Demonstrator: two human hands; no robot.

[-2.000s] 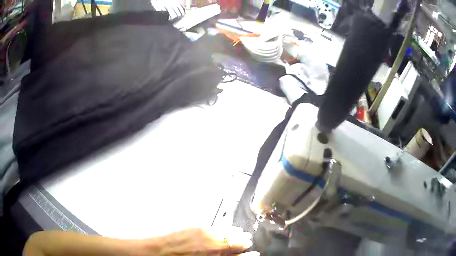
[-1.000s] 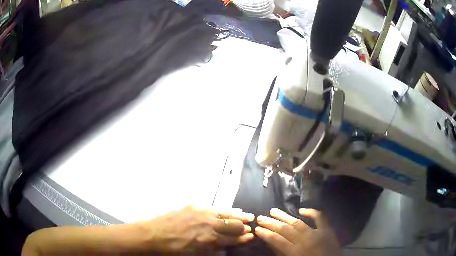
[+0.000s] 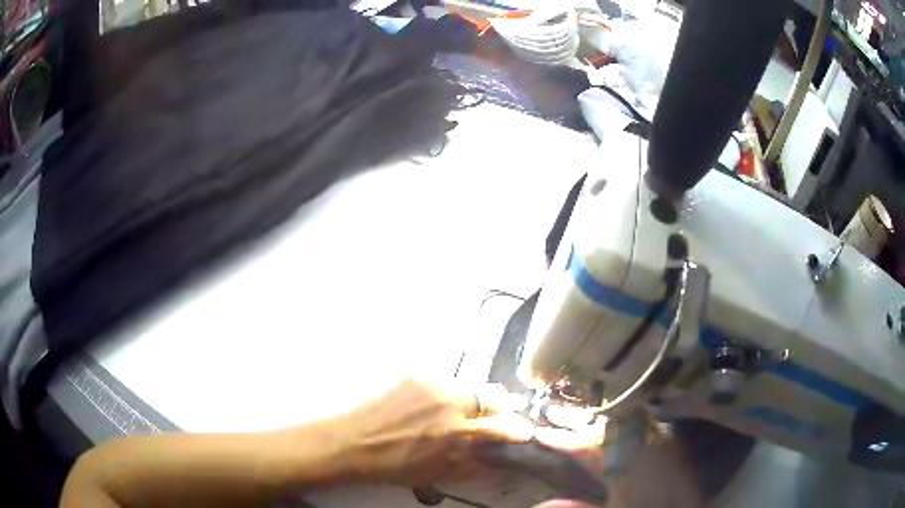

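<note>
The white sewing machine [image 3: 615,298] with a blue stripe stands at right, its presser foot area [image 3: 556,402] in bright glare. My left hand [image 3: 427,432] lies at the bottom centre, its fingertips beside the foot. My right hand [image 3: 655,471] is blurred and partly hidden below the machine head, right of the foot. A dark garment panel [image 3: 541,466] lies between the hands. Glare and blur hide whether the fingers grip it. Part of it also shows left of the foot.
A large black garment pile [image 3: 218,169] covers the left of the white table [image 3: 327,288], with light grey cloth at its edge. A thick black tube [image 3: 714,89] rises above the machine. A white ribbed bundle [image 3: 541,35] and a tan spool [image 3: 870,223] are behind.
My left hand has shifted slightly up and is nearer the foot. My right hand has moved right, partly under the head. Less dark cloth shows around the foot. The view has tilted up slightly.
</note>
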